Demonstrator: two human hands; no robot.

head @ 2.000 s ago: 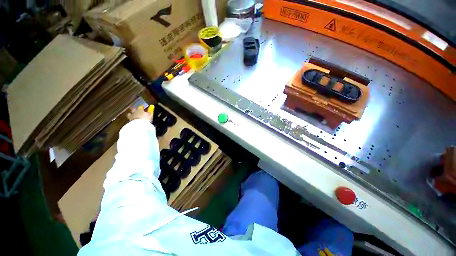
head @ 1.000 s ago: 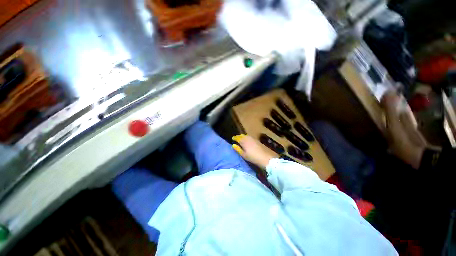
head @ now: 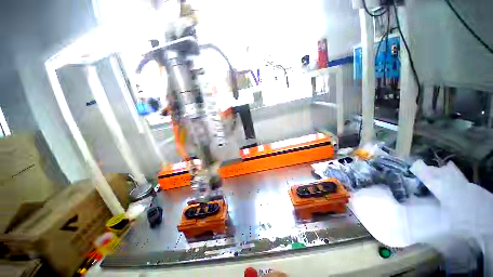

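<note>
A black oval housing (head: 202, 209) sits on the left orange fixture (head: 204, 226). The tall metal machine head (head: 197, 108) stands directly over it, its lower end near the housing. Another black oval housing (head: 316, 189) sits on the right orange fixture (head: 320, 205). A small strip of skin, seemingly my right hand (head: 276, 274), shows at the bottom edge beside the red button (head: 251, 272). The rest is cut off, so its grip is hidden. My left hand is out of the picture.
The orange axis cover (head: 286, 156) runs behind the fixtures. A loose black block (head: 154, 216), yellow tape (head: 117, 221) and a carton (head: 70, 219) are at left. Bagged parts (head: 384, 172), white foam wrap (head: 378, 216) and a green button (head: 385, 252) are at right.
The view has swung up from the cardboard at the right to the whole machine. The right hand has left the housings on the cardboard. The machine head now shows over the left fixture.
</note>
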